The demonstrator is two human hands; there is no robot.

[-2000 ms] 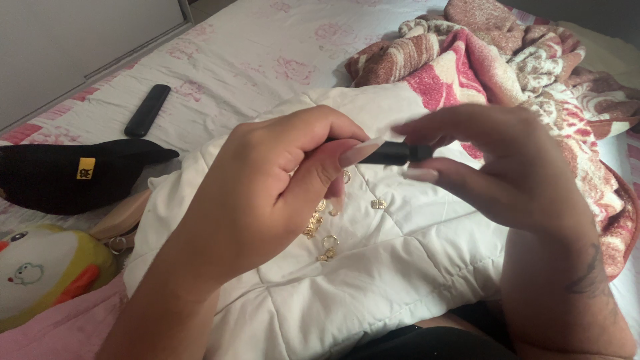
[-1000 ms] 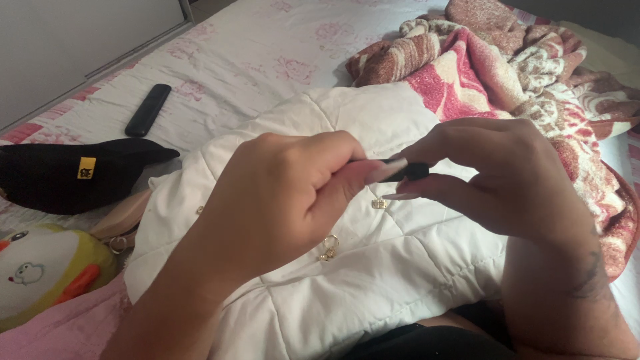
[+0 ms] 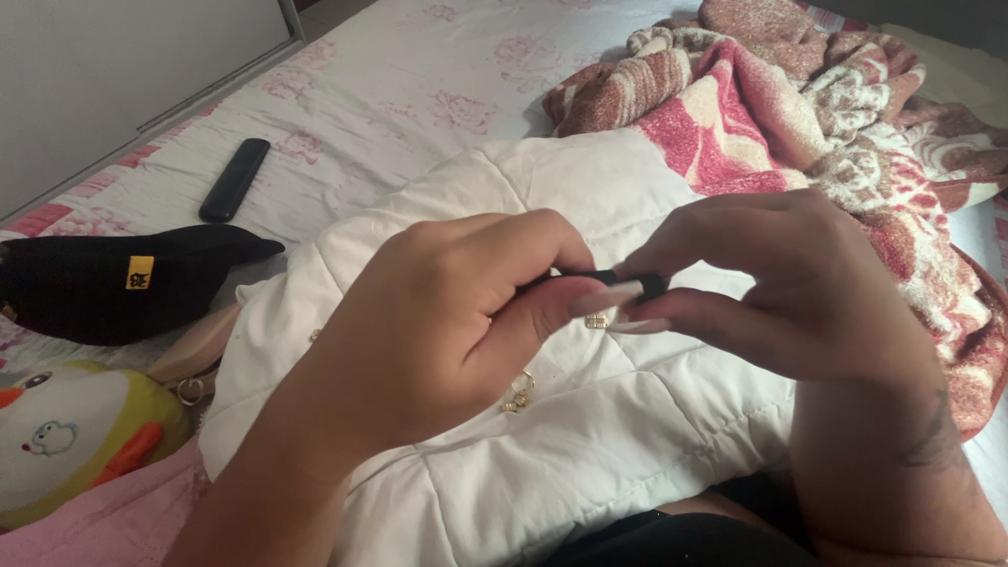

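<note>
A slim black object (image 3: 650, 285), mostly hidden by fingers, is held between both hands above a white quilted cover (image 3: 583, 457). My left hand (image 3: 441, 315) is closed around its left part, the thumb lying along it. The thumb and fingertips of my right hand (image 3: 772, 283) pinch its right end. What the object is cannot be told. Below the hands, a gold-coloured ring-shaped piece of jewellery (image 3: 520, 394) lies on the quilt. A small gold-coloured patterned piece (image 3: 597, 320) lies just under the right fingertips.
At the left on the floral bedsheet (image 3: 378, 126) lie a black remote-like object (image 3: 235, 179), a black cap (image 3: 94, 291) with a yellow tag, and a yellow and white plush bird (image 3: 71, 433). A patterned red, brown and cream blanket (image 3: 732, 110) is bunched at the right.
My hands have come closer together over the black object, and less of it shows between them than two seconds ago. My left hand now covers some gold pieces seen then.
</note>
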